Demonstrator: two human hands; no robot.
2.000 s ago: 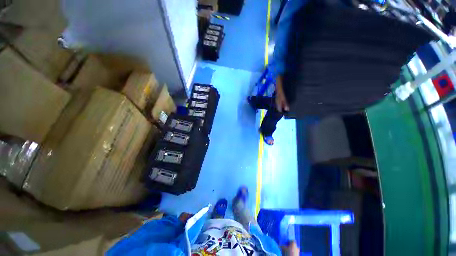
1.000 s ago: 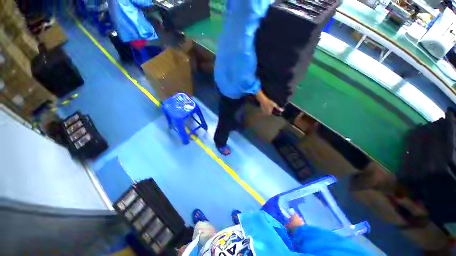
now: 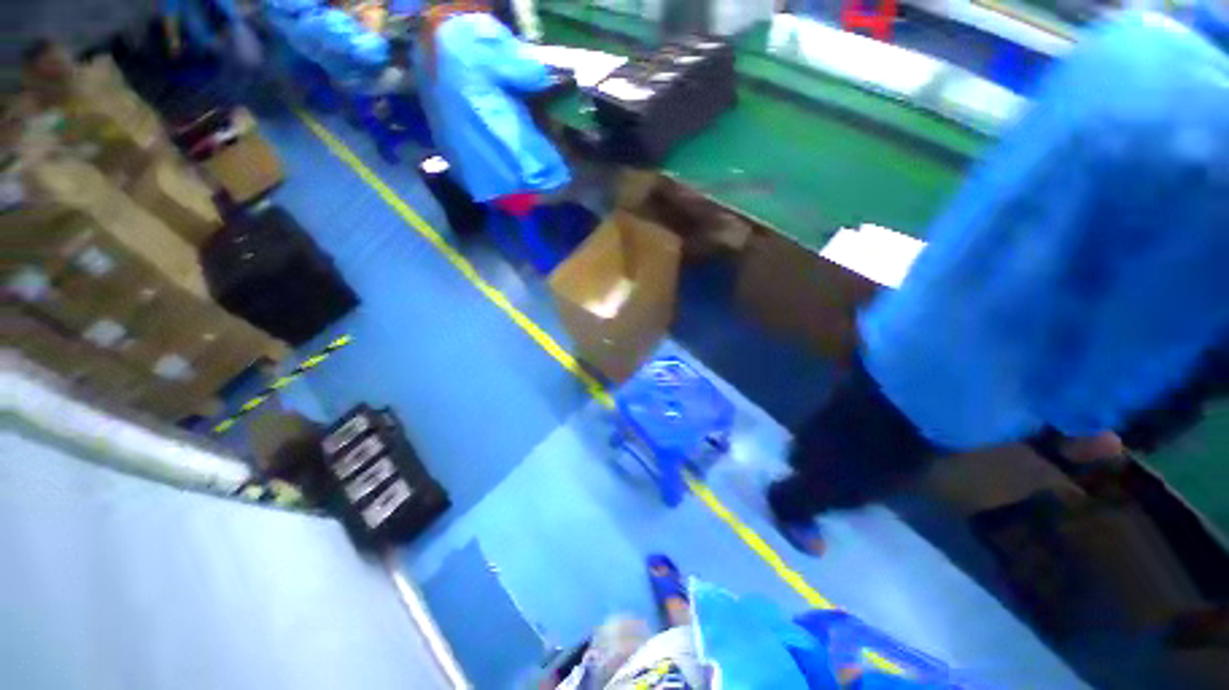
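Note:
A blue plastic stool (image 3: 883, 650) is at the bottom edge of the view, to the right of my body, mostly cut off. My right hand (image 3: 849, 674) is small and blurred there, closed on the stool. My left hand is not in view. Another blue stool (image 3: 674, 404) with a perforated seat stands upright on the floor ahead, over the yellow line.
A person in a blue smock (image 3: 1038, 243) stands close at right by the green bench (image 3: 795, 148). An open carton (image 3: 620, 290) stands beyond the stool. Stacked foam trays (image 3: 377, 472) are on the floor at left, beside a white wall (image 3: 202, 580). Seated workers and cartons are farther back.
The view has swung right and forward along the aisle. The standing person has moved to the right side, and the black tray stack they held is now mostly hidden. The carried stool sits lower in view.

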